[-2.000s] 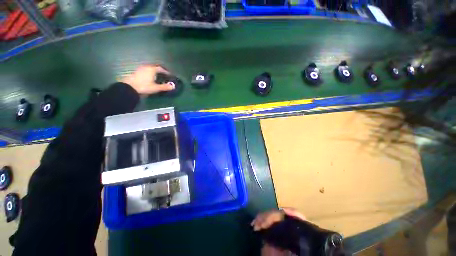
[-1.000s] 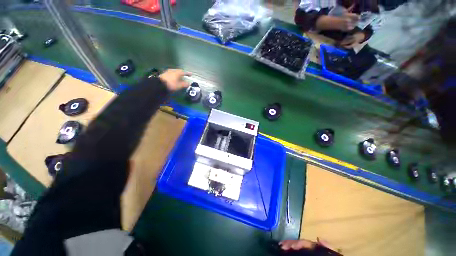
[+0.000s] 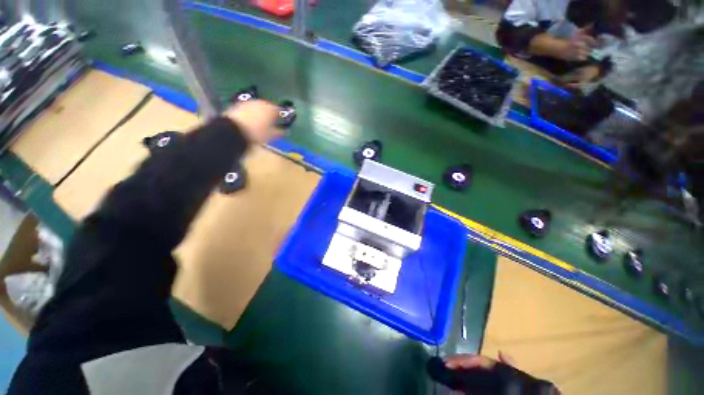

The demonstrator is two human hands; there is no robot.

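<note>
My left hand (image 3: 258,122) is blurred, reaching over the green bench's near edge at upper left. Its fingers are on a black housing (image 3: 286,114) with a white centre ring; the exact grip is partly hidden. Another black housing (image 3: 245,94) lies just beyond the hand. My right hand (image 3: 471,361), at the bottom edge and cut off, is closed around a black electric screwdriver (image 3: 502,379); its bit cannot be made out. The silver screw feeder (image 3: 386,214) stands in the blue tray (image 3: 448,285), its pickup point (image 3: 364,268) facing me.
Black housings (image 3: 458,177) lie in a row along the green bench (image 3: 409,123). Two more (image 3: 231,179) lie on the left cardboard (image 3: 239,247). Another cardboard sheet (image 3: 571,324) is at right. A bin of black parts (image 3: 472,83), a clear bag (image 3: 397,29) and another person's hands (image 3: 571,48) are across.
The view has swung left, so the tray and feeder sit further right. My left hand has moved left along the bench with a housing at its fingers. My right hand stays low with the screwdriver.
</note>
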